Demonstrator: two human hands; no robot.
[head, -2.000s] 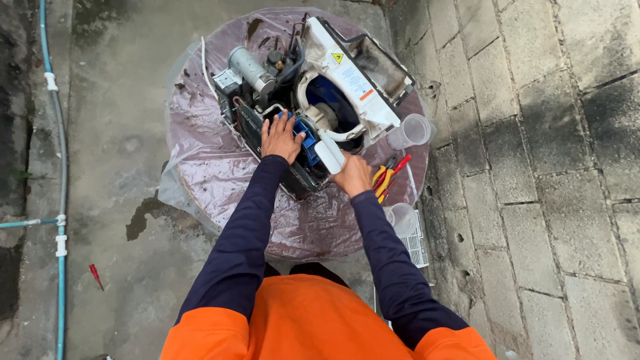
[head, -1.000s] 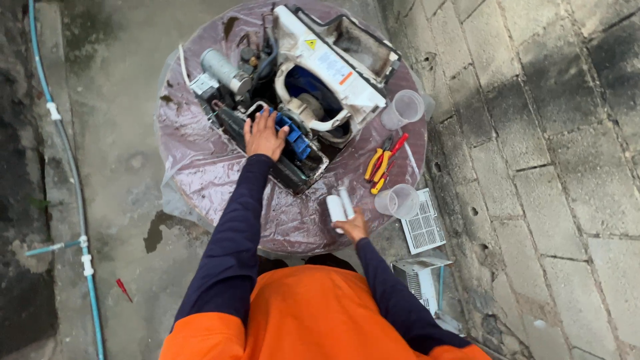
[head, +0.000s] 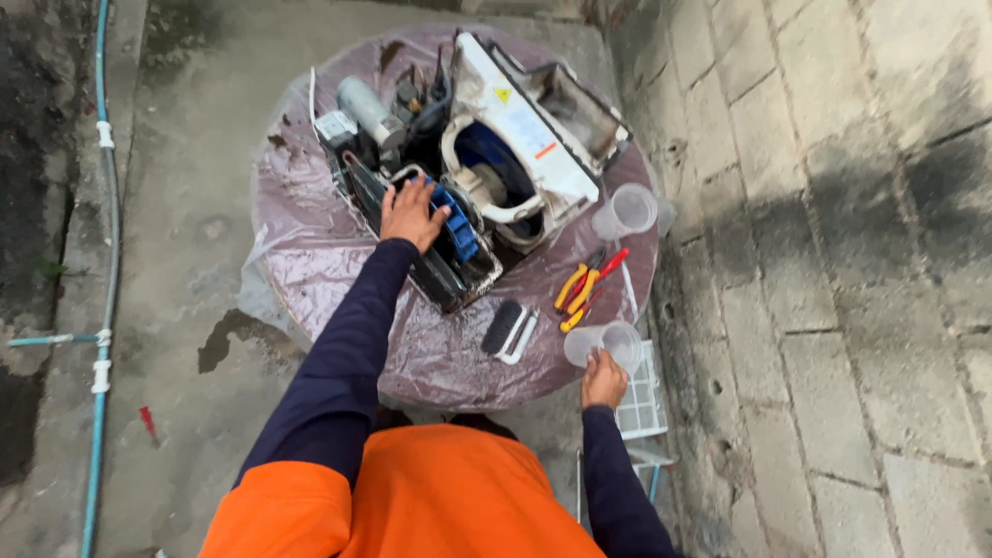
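Note:
On a round table covered in plastic sheet (head: 325,267) lies an opened appliance with a dirty white housing (head: 535,132), a grey cylindrical motor or compressor (head: 370,112) and a blue fan wheel (head: 459,225). My left hand (head: 413,215) rests on the blue wheel, fingers spread. Near the table's front right edge my right hand (head: 604,380) has its fingers on the rim of a clear plastic cup (head: 601,346), which lies on its side. A white-handled brush with dark bristles (head: 509,332) lies in front of the appliance, touched by neither hand.
Pliers with yellow and red handles (head: 580,288) and a second clear cup (head: 625,211) lie at the table's right. Below that edge is a white grille (head: 642,391). A block wall (head: 798,256) stands right; a blue and grey pipe (head: 111,232) and red screwdriver (head: 147,422) lie left.
My right hand held the brush at the appliance, then near the table's front edge. The brush now lies on the plastic sheet, and that hand has moved right to the cup. My left hand remains on the appliance.

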